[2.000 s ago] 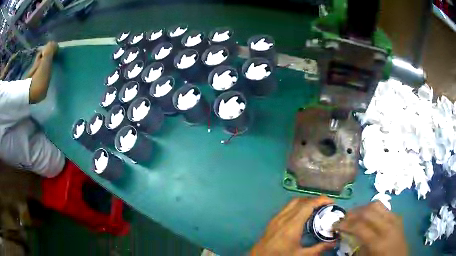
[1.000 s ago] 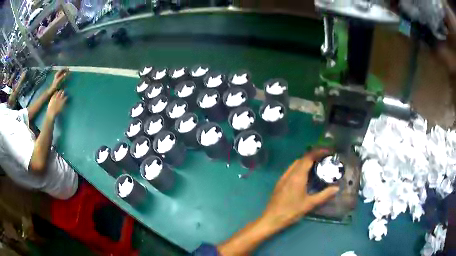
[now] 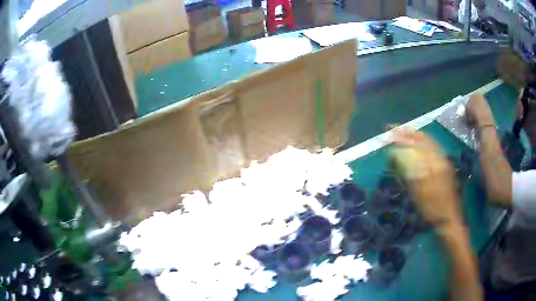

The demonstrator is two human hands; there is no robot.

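My right hand (image 3: 426, 176), blurred, with a yellowish covering on its fingers, is raised over the empty black fan housings (image 3: 315, 230) at the right. The frame does not show whether it holds anything. The housings stand in a group with dark hollow mouths. A large pile of loose white impellers (image 3: 217, 226) lies left of them, with a smaller heap in front. My left hand is out of the picture. The green bench press (image 3: 62, 217) is at the left edge, partly cut off.
Cups with white blades (image 3: 29, 285) show at the bottom left corner. A cardboard sheet (image 3: 276, 111) stands behind the pile. Another person's arm (image 3: 492, 156) reaches over the bench at the right, by a whitish bag (image 3: 460, 120). Boxes (image 3: 154, 35) stand farther back.
The view has swung right, from the rows of cups to the pile and empty housings. My left hand, earlier around a cup on the press base, has left the picture. My right hand now shows.
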